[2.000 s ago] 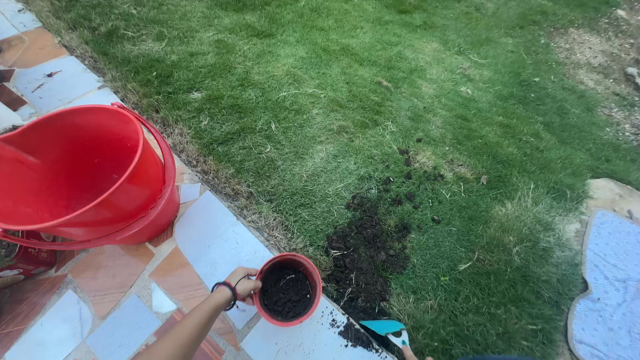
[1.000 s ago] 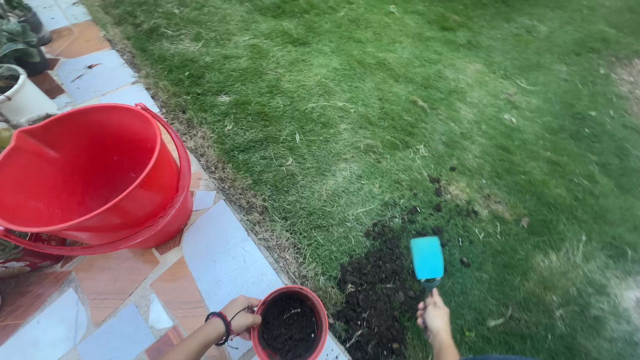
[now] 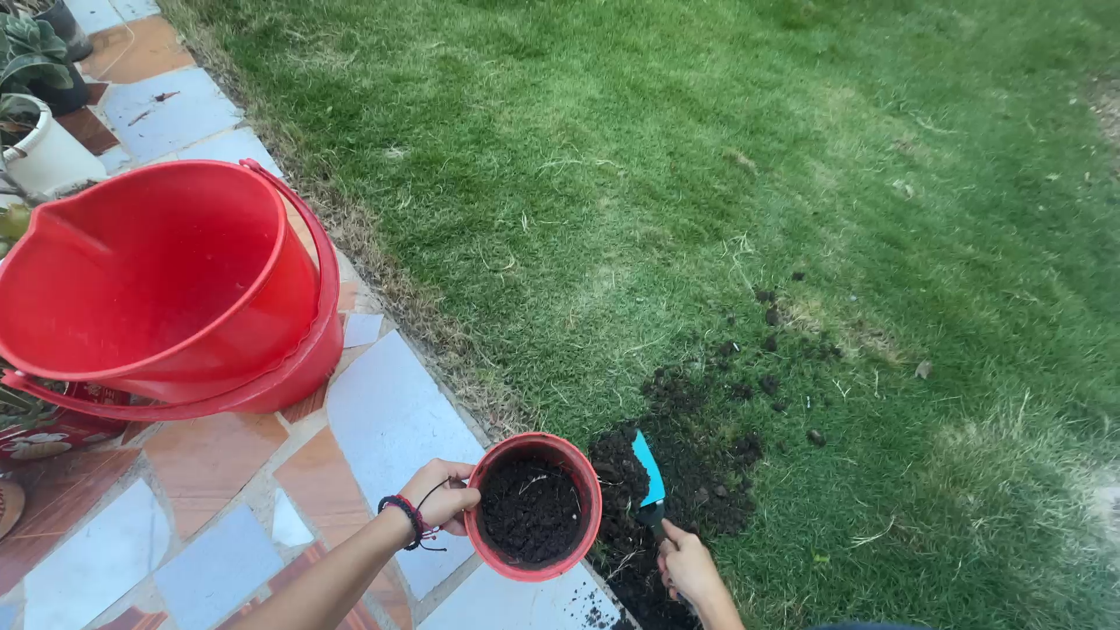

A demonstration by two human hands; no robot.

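Note:
My left hand (image 3: 437,499), with braided bracelets at the wrist, grips the rim of a reddish plastic plant pot (image 3: 534,507) that holds dark soil. The pot is over the edge of the paving. To its right my right hand (image 3: 687,564) is closed around the dark handle of a hand trowel with a turquoise blade (image 3: 648,468). The blade stands tilted on edge in a heap of dark soil (image 3: 621,464) on the grass, and its tip side touches the soil.
Large red plastic buckets (image 3: 289,367), one inside the other, stand on the stone paving (image 3: 394,420) at left. Beyond them are a white pot (image 3: 57,157) and a potted succulent (image 3: 31,52). Lawn (image 3: 612,175) borders the paving; loose soil crumbs lie on both.
One second ago the trowel blade was raised flat above the soil's right side; it is now down in the heap, nearer the pot. My left hand still holds the pot.

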